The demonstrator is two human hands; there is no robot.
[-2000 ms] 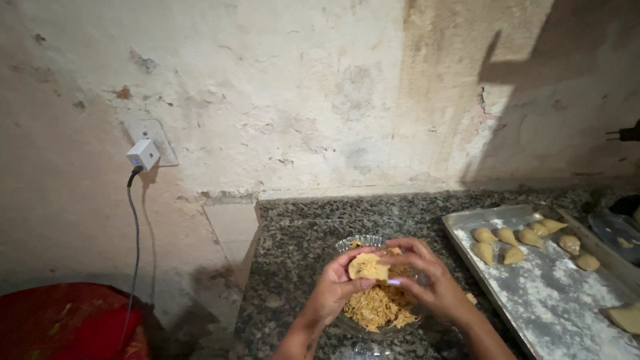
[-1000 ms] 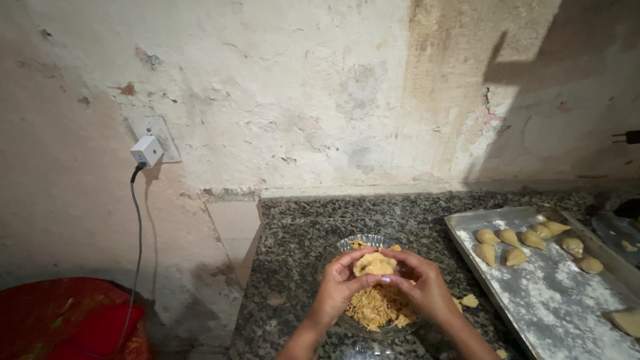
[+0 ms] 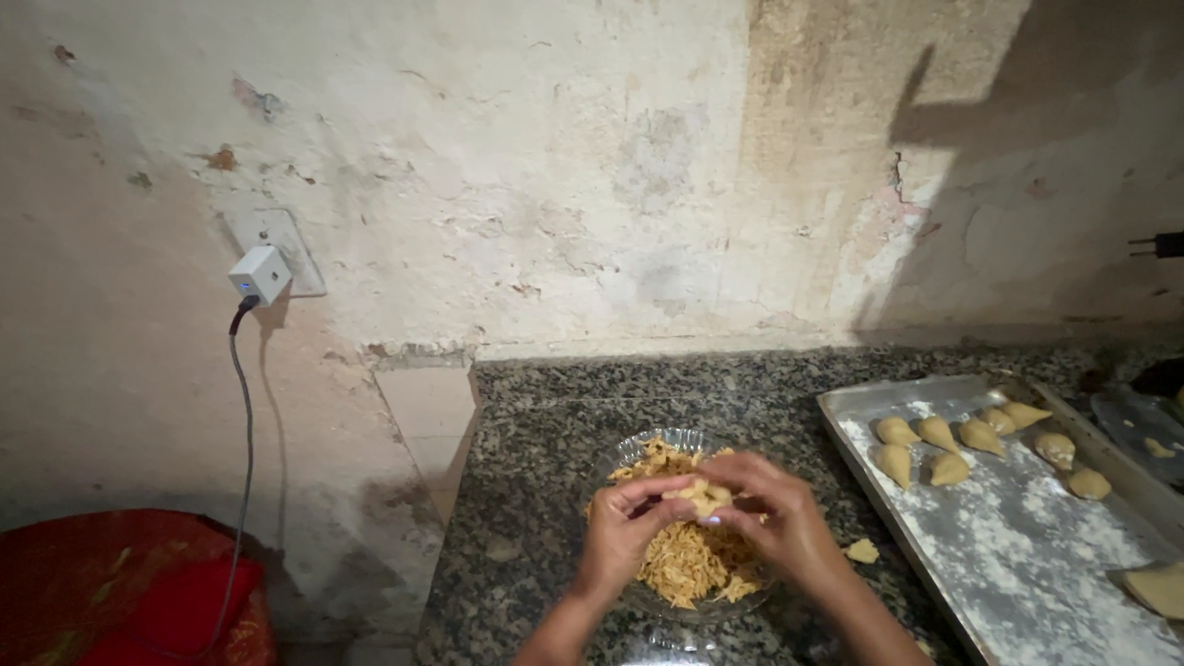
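A piece of pale dough [image 3: 705, 498] with its edges drawn inward is pinched between the fingertips of my left hand [image 3: 624, 532] and my right hand [image 3: 782, 518]. Both hands are over a clear glass bowl [image 3: 680, 437] of shredded orange-yellow filling [image 3: 689, 564], which they partly cover. To the right, a floured metal baking tray [image 3: 856, 462] holds several teardrop-shaped dough pieces [image 3: 936, 433] and, at its right edge, a larger lump of dough [image 3: 1156, 589].
The bowl and tray stand on a granite counter [image 3: 527, 518] against a worn wall. A dough scrap [image 3: 862, 551] lies between them. At left, a charger [image 3: 261, 275] with a hanging cable is plugged in above a red container [image 3: 55, 573]. A clear plastic container [image 3: 1138, 425] sits far right.
The dough between my hands has gone from an open, cupped piece to one with its rim gathered closer together. My hands have stayed over the bowl.
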